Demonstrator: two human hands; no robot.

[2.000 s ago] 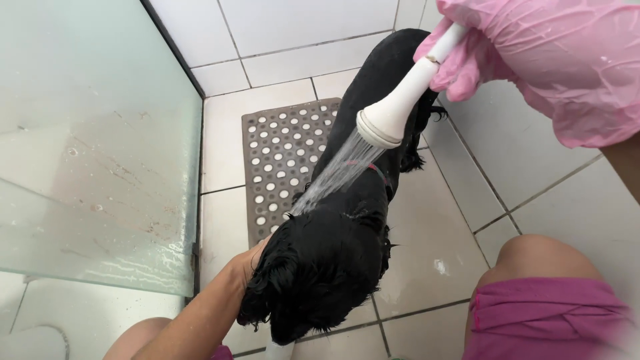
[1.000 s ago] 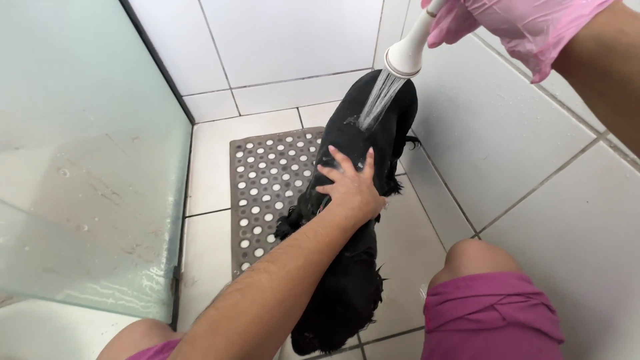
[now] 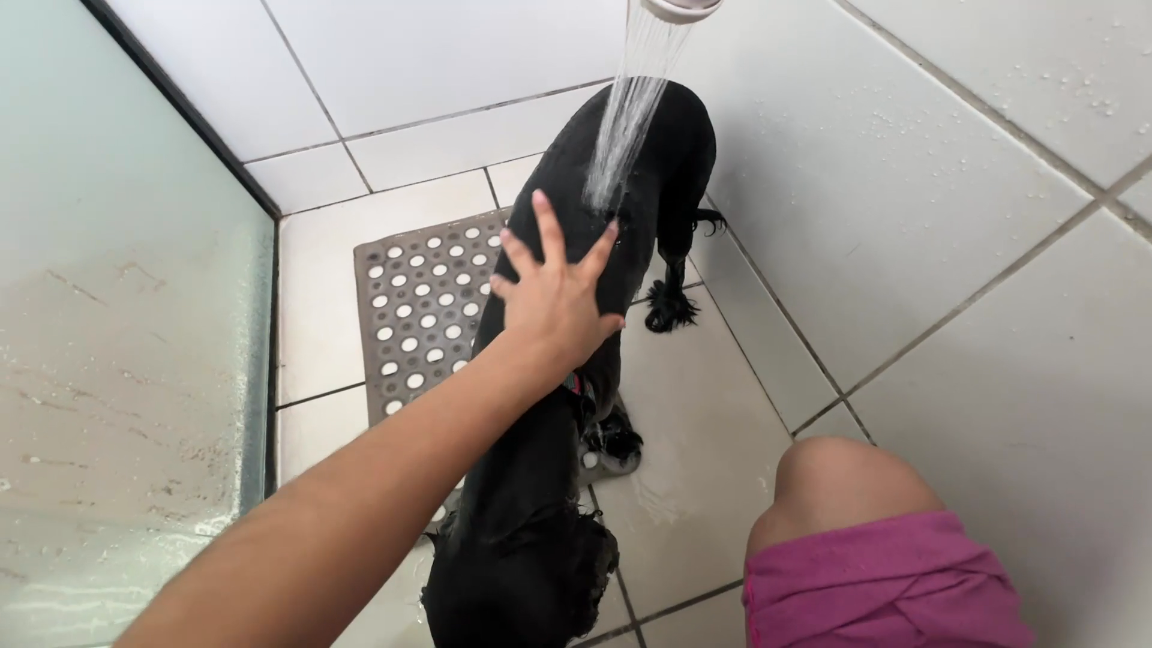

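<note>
A wet black dog (image 3: 576, 234) stands with its head toward me at the bottom of the view and its rump farther off. My bare left hand (image 3: 558, 301) lies spread on its back, fingers apart. Water falls on the back just beyond my fingertips from a white shower head (image 3: 682, 9), cut off by the top edge. My right hand is out of view. Around the dog's neck, partly behind my wrist, a red collar (image 3: 573, 383) shows.
A grey rubber bath mat (image 3: 369, 297) with round holes lies partly under the dog on the tiled floor (image 3: 711, 405). A frosted glass panel (image 3: 117, 315) stands at the left, white tiled walls (image 3: 900, 180) behind and at the right. My bent knee (image 3: 846, 486) is at the lower right.
My left hand went from beside the dog's head onto its back. My gloved right hand, holding the shower head in both earlier frames, has left the view. The water has shifted from the head area to the back.
</note>
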